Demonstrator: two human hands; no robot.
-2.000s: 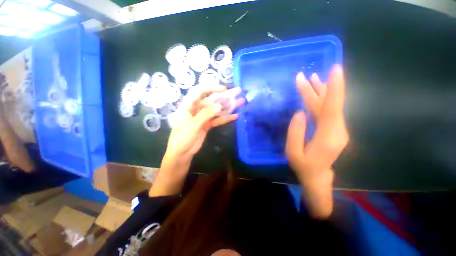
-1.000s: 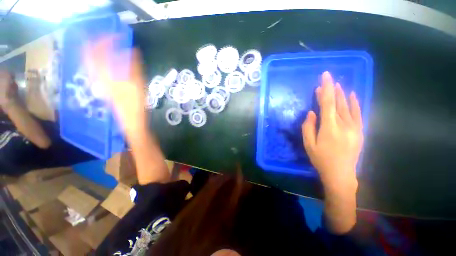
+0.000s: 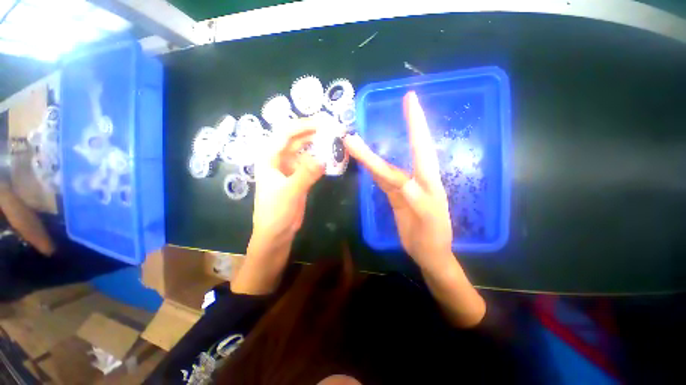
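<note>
My left hand (image 3: 278, 195) holds a white plastic gear (image 3: 335, 150) at its fingertips, above the bench beside the parts tray. My right hand (image 3: 425, 207) reaches in from the right over the shallow blue parts tray (image 3: 502, 165). One of its fingertips is at the gear's dark centre, and another finger points up and away. Whether it pinches a tiny part is too small to tell. Dark specks (image 3: 470, 188) lie scattered in the tray. Loose white gears (image 3: 307, 94) lie in a group behind and left of my left hand, some partly hidden by it.
A deeper blue bin (image 3: 150, 165) with white gears stands at the left end of the dark green bench. A pale rail (image 3: 361, 28) runs along the back. Open cardboard boxes (image 3: 177, 323) are at lower left. Another person's arm (image 3: 26, 222) shows at far left.
My left hand has come back from the blue bin to the middle and now holds a gear. My right hand has moved left from over the tray to meet it. The view has shifted.
</note>
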